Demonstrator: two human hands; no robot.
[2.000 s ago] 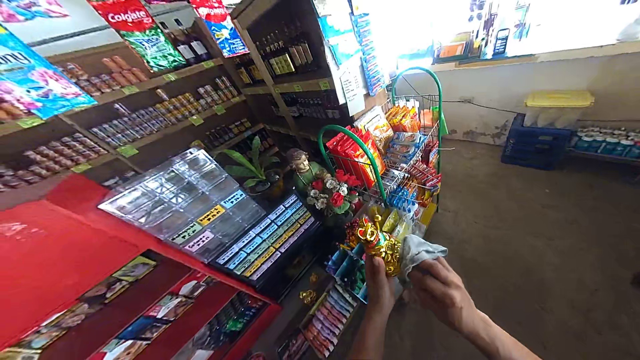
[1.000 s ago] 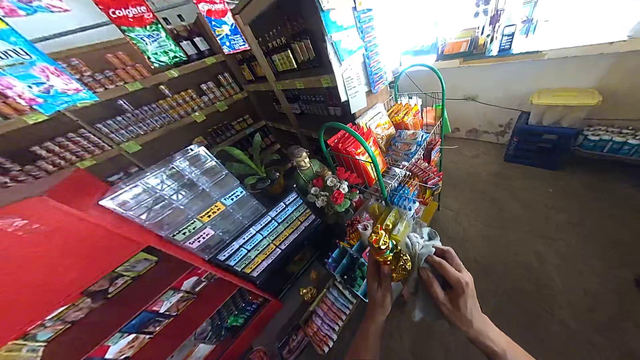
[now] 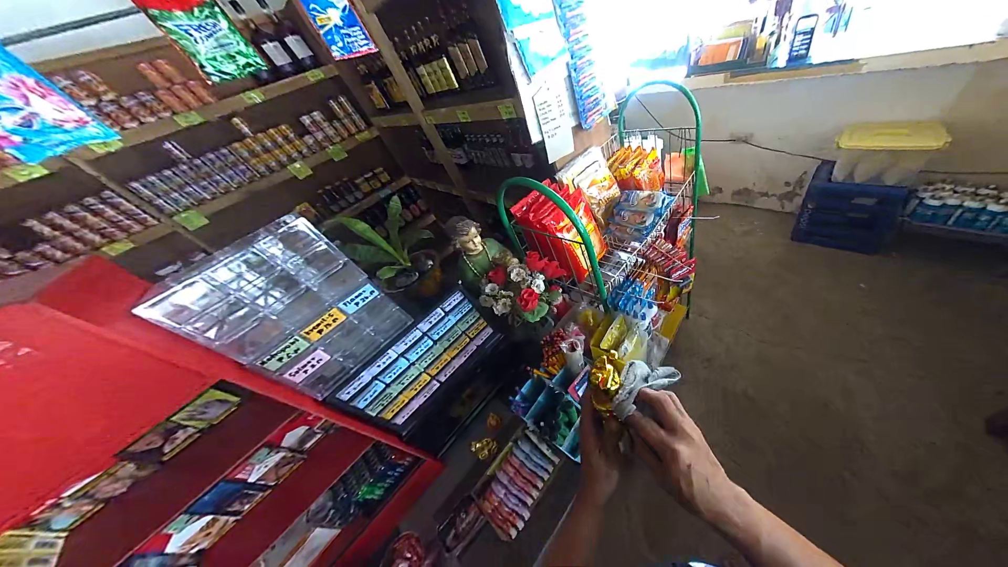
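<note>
A shiny gold figurine (image 3: pixel 605 378) is held up by my left hand (image 3: pixel 600 445), whose fingers close around its lower part. My right hand (image 3: pixel 669 437) grips a light grey cloth (image 3: pixel 642 384) and presses it against the figurine's right side. Both hands are close together at lower centre right, and much of the figurine is hidden by fingers and cloth. Just beyond them stands a yellow container with clear packets (image 3: pixel 622 339). To the left of the hands is a blue compartment box (image 3: pixel 543 405) with small goods. Small gold ornaments (image 3: pixel 484 449) lie on the dark counter.
Behind the hands stands a green-handled wire rack (image 3: pixel 638 236) of snack packets. A statue (image 3: pixel 472 248), red and white flowers (image 3: pixel 524 291) and a potted plant (image 3: pixel 394 244) stand on the left, by a clear-lidded display case (image 3: pixel 276 299). Blue crates (image 3: pixel 846 209) sit on the floor at right.
The gold figurine has been turned between my hands, and the cloth has shifted up against its side. My left hand still holds the figurine and my right hand the cloth.
</note>
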